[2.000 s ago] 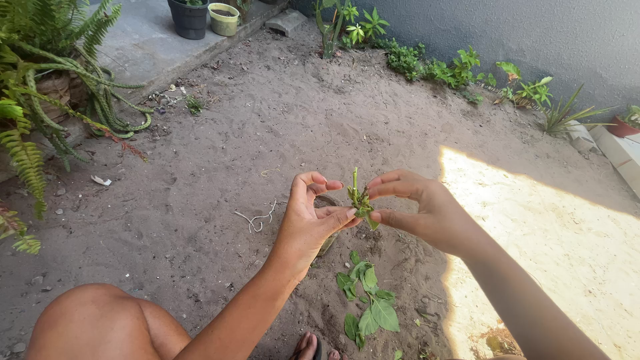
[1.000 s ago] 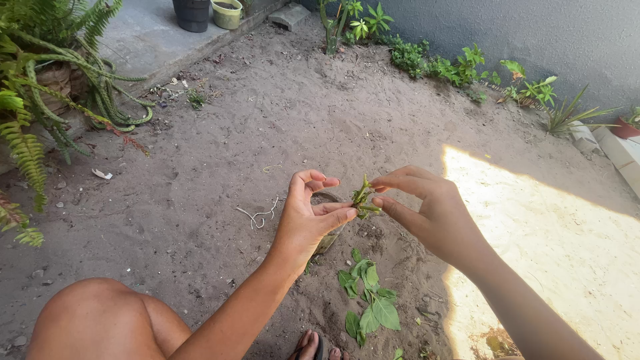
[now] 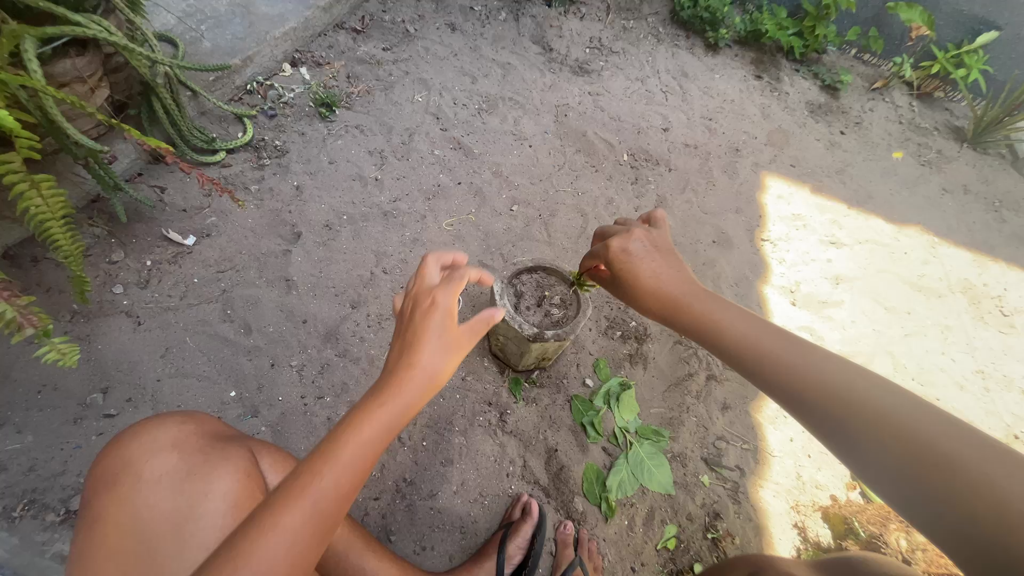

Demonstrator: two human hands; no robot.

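Observation:
A faceted stone or concrete pot (image 3: 528, 349) filled with soil (image 3: 544, 298) stands on the sandy ground in front of me. At the pot's left side is my left hand (image 3: 438, 308), thumb and fingers apart, holding nothing. My right hand (image 3: 636, 260), at the upper right of the rim, pinches a small green plant cutting (image 3: 583, 281); its grip end is hidden by the fingers. Picked green leaves (image 3: 630, 460) lie on the ground below and to the right of the pot, with one small leaf (image 3: 516, 387) near its base.
A potted fern (image 3: 44, 204) and trailing green cactus-like stems (image 3: 180, 112) reach in from the left. Low plants (image 3: 780, 28) grow along the wall at the back. My knee (image 3: 172, 480) and feet in flip-flops (image 3: 538, 544) are near the bottom edge.
My hands, close together at the green cutting before, are now apart. My left hand has let go of it, and my right hand has it beside the pot's rim. The view has tilted down.

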